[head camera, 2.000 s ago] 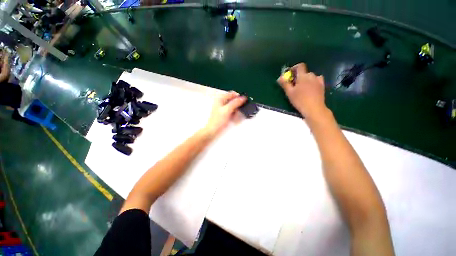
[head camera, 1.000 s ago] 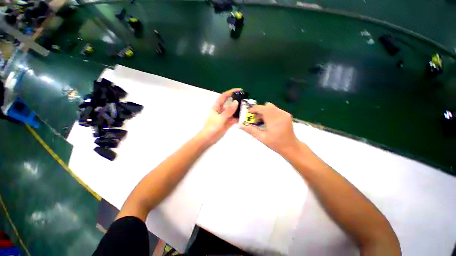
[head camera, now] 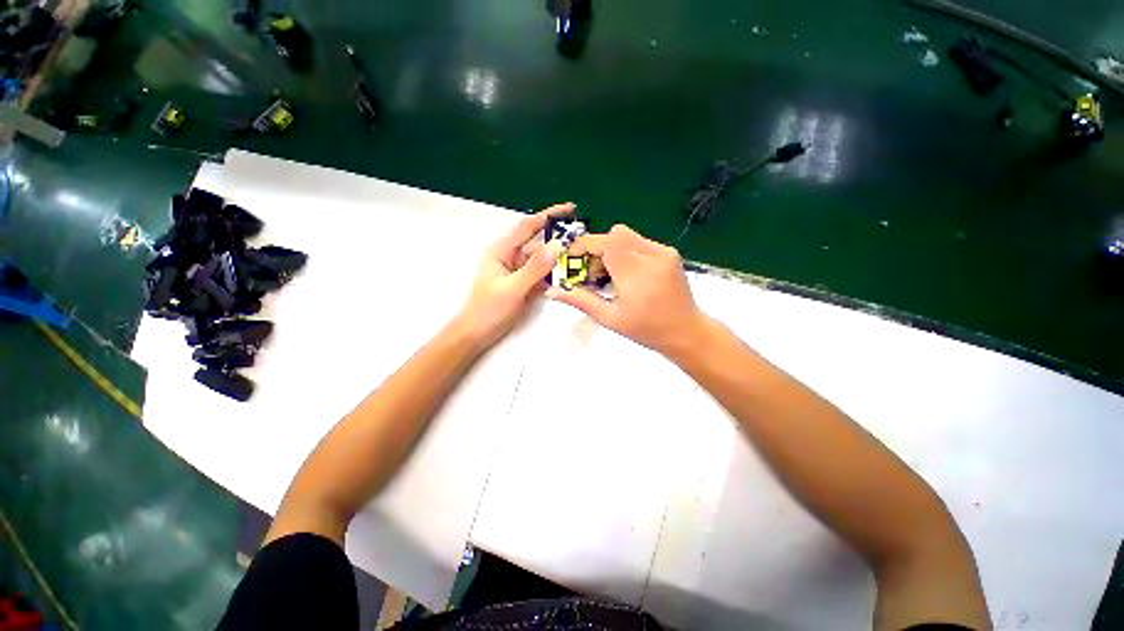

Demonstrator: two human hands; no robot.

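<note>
My left hand holds a black adapter housing above the white sheet, close to its far edge. My right hand grips a circuit board with a yellow block against the housing. The fingers of both hands hide much of the two pieces, so I cannot tell how far the board sits in the housing. A black cord lies on the green belt just beyond my right hand; whether it joins the board cannot be told.
A pile of black housings lies on the left of the white sheet. Board-and-cable units lie spaced on the green conveyor belt. A blue item stands at the far left, by the green floor with its yellow line.
My right hand has come back from the belt with the board and brought it to the housing in my left hand. The view has shifted, and the belt units appear moved.
</note>
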